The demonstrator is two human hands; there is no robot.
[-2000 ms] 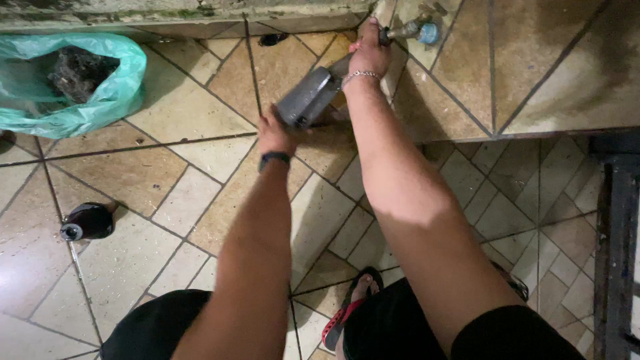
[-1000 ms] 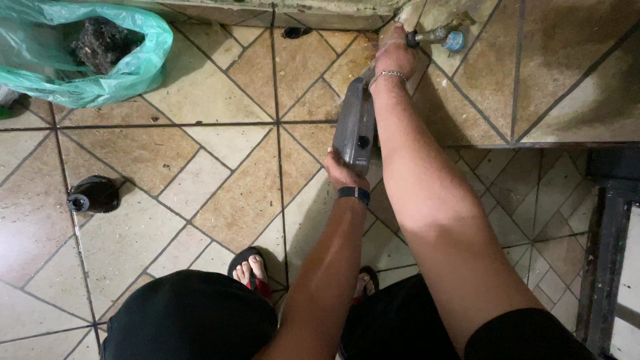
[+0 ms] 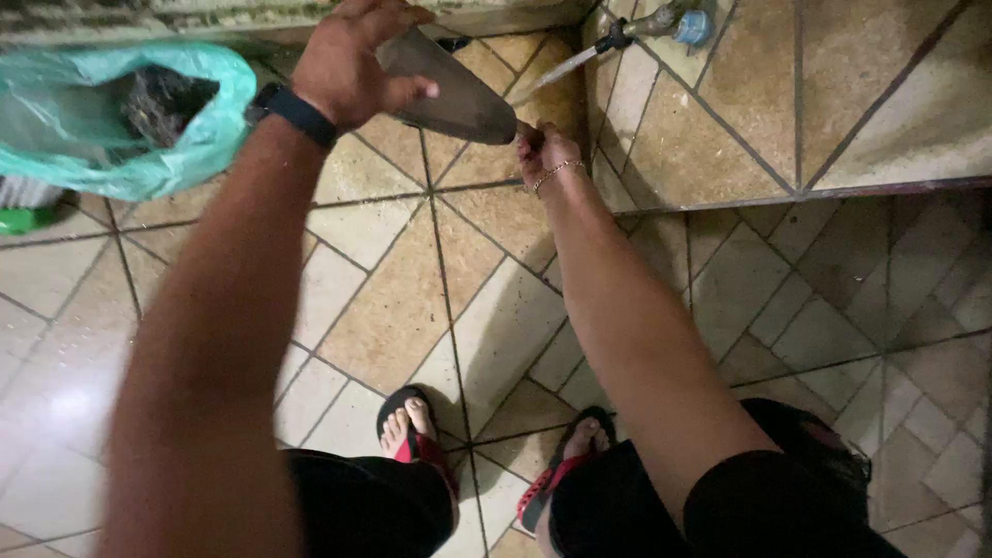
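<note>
My left hand, with a dark band on its wrist, grips the far end of a dark, translucent plastic container. The container is tilted, its rounded end toward the lower right. At that end is my right hand, its fingers bent close by; whether they hold anything I cannot tell. A stream of water runs down to the left from a tap with a black nozzle and a light blue part, passing behind the container's rounded end.
An open green plastic bag with a dark clump inside lies at the left. Below it is a brush-like object with a green part. A raised tiled ledge is at the right, a stained wall base at the top.
The container, upright between both hands a second ago, now slants to the upper left. My left hand has moved up to its upper end. Water from the tap now shows.
</note>
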